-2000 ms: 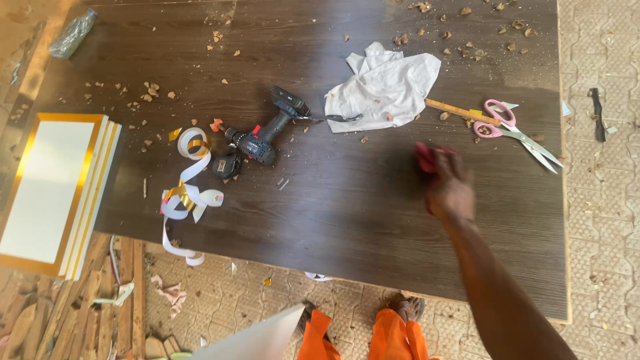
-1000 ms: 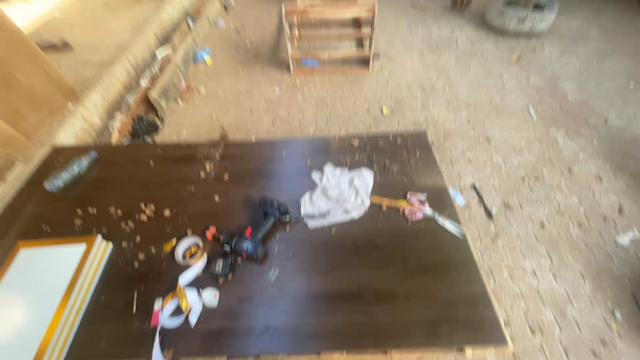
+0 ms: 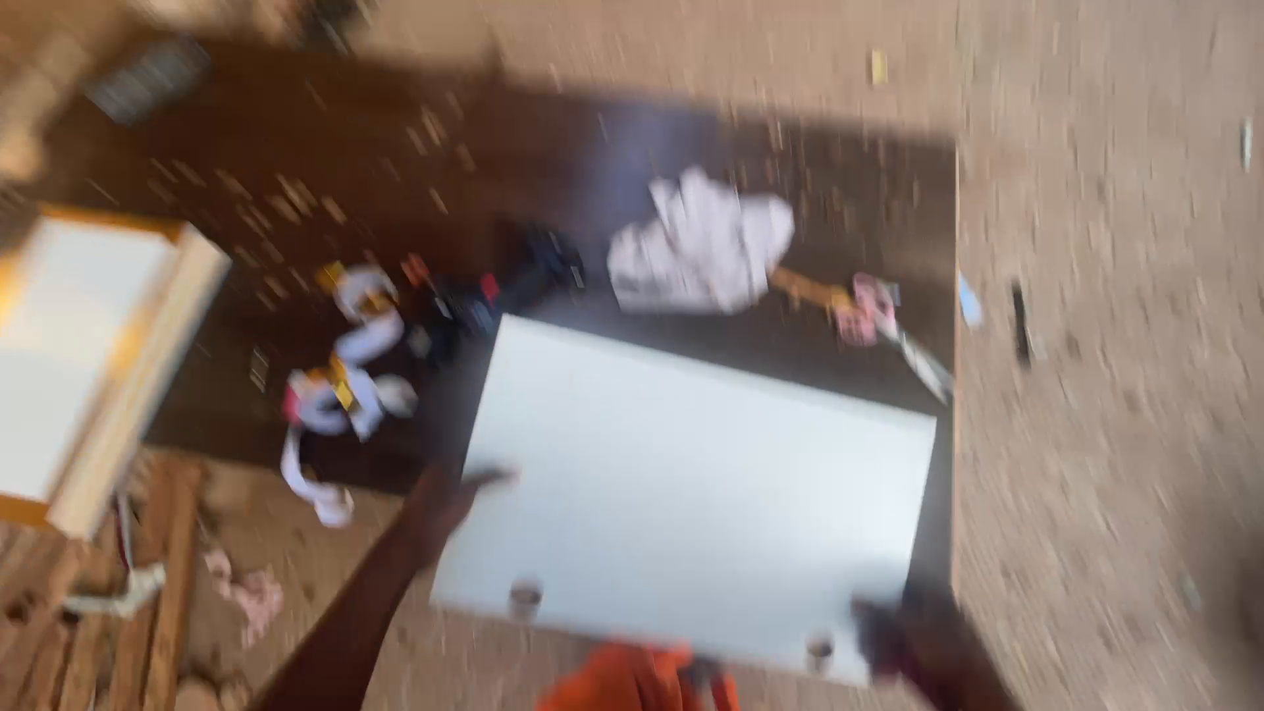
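Observation:
A white rectangular panel [image 3: 691,494] with two round holes near its lower edge lies over the near part of the dark wood-grain table, its lower edge past the table's. My left hand [image 3: 449,504] grips its left edge, thumb on the face. At the lower right corner my right hand [image 3: 904,632] holds the panel, blurred, with something dark red at the palm. Beyond the panel are a crumpled white cloth [image 3: 701,247], a cordless drill [image 3: 523,276] and pink-handled scissors [image 3: 869,311] beside an orange-brown strip [image 3: 805,286]. Curled white and gold tape [image 3: 336,395] lies left of it.
At the left stands a stack of white panels with gold borders [image 3: 128,375]. A clear plastic item [image 3: 148,79] and scattered chips lie on the table [image 3: 395,158]. Wooden strips [image 3: 173,573] lie on the ground at lower left. Orange clothing [image 3: 632,676] shows below the panel.
The white panel, only partly visible at the bottom two seconds ago, is now over the table with both hands on it. My right hand was then on the tabletop with a red cloth-like thing.

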